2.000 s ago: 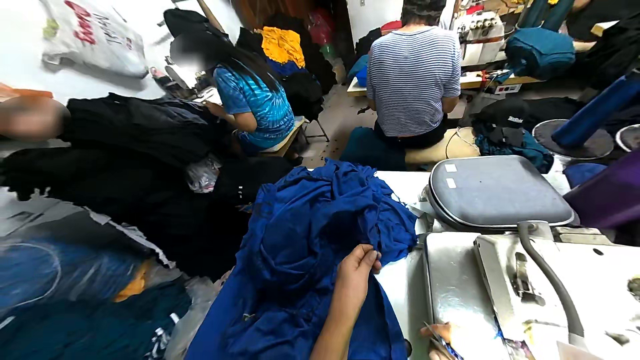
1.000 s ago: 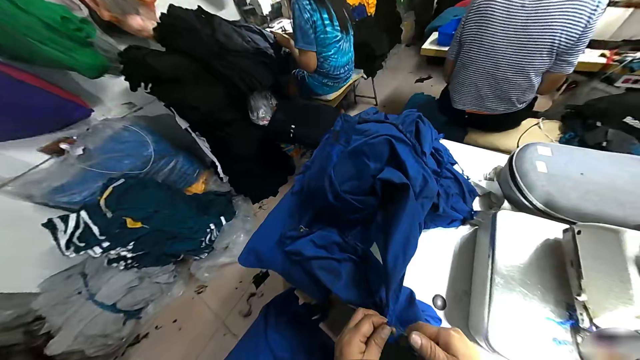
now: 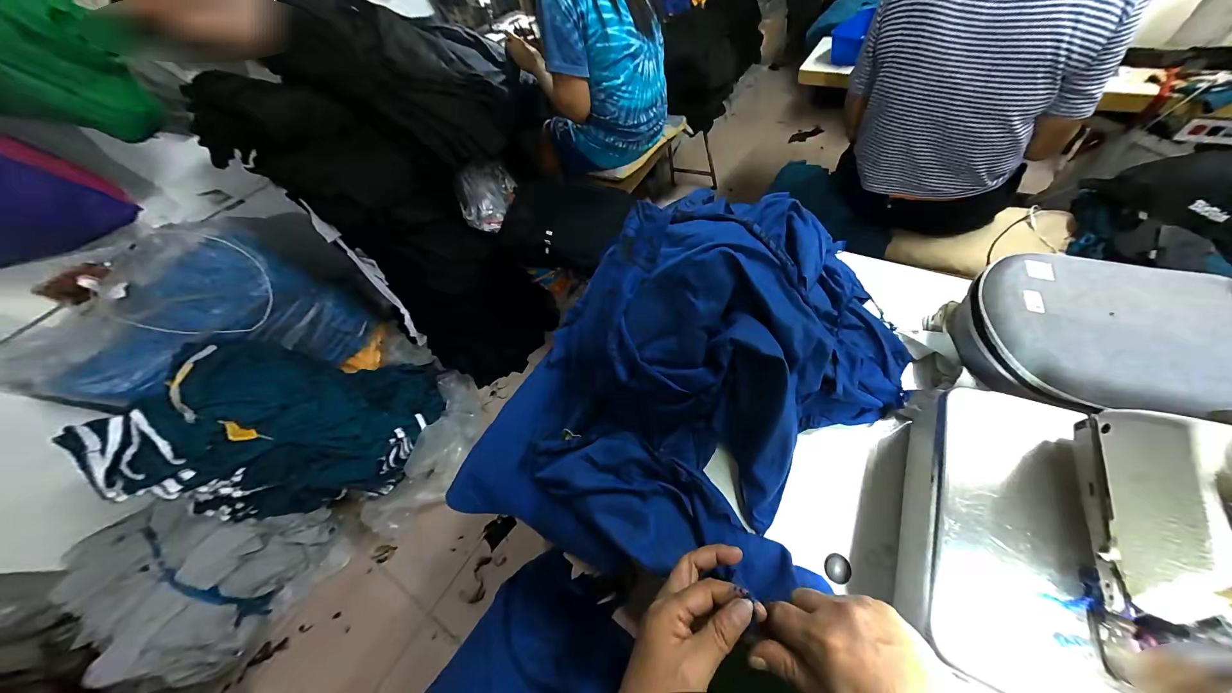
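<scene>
Blue fabric [image 3: 712, 327] lies heaped over the white table of a sewing machine [image 3: 1150, 510] and hangs off its left edge. At the bottom centre, my left hand [image 3: 688, 616] pinches a small piece between thumb and forefinger, its other fingers curled up. Close against its right side, my right hand [image 3: 837, 640] has its fingers bent down over the same spot. What exactly the fingertips hold is partly hidden; it looks like an edge of the blue cloth. More blue cloth [image 3: 539, 635] hangs below and left of my hands.
A grey case-like lid [image 3: 1116, 327] stands behind the machine. Left are dark green garments [image 3: 298, 414], grey cloth [image 3: 202, 568] and a black fabric pile [image 3: 385, 173]. One person in tie-dye [image 3: 616, 87] and another in stripes [image 3: 991, 96] sit ahead. Scraps litter the tiled floor [image 3: 385, 616].
Two seconds ago one hand lay on the blue cloth and the other was by the machine; now both are together at the cloth's near edge. The view has swung left and down.
</scene>
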